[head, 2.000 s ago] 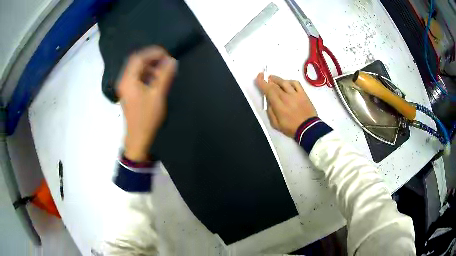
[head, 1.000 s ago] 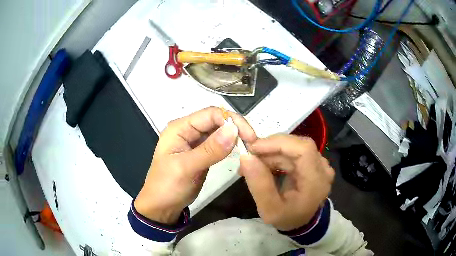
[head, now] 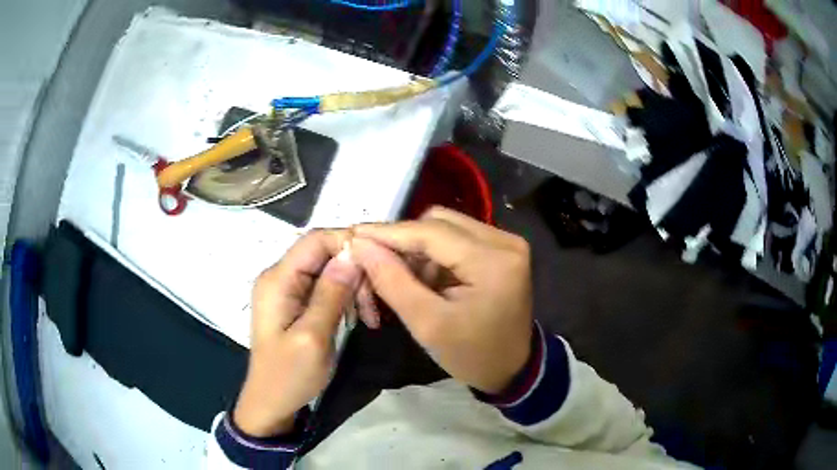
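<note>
My left hand [head: 298,321] and my right hand [head: 459,298] meet above the table's near right edge. My left fingers pinch a thin white chalk pencil [head: 346,251], which is mostly hidden by the fingers. My right thumb and fingertips close on the same pencil near its tip. Whether the right fingers also hold something small cannot be seen. The black fabric panels [head: 147,340] lie on the white table at the left, with a turned-back part at their far left end. No hand touches them.
A steam iron [head: 246,174] rests on a dark pad [head: 317,165]. Red-handled shears [head: 172,200] lie partly under its handle, with a grey strip [head: 117,207] nearby. A red bin [head: 463,184] stands beside the table. Fabric scraps [head: 697,174] are heaped at the right.
My hands came off the table area and met at the pencil. The view has turned right, towards the bin and scraps. My right fingers now sit closer around the pencil's tip.
</note>
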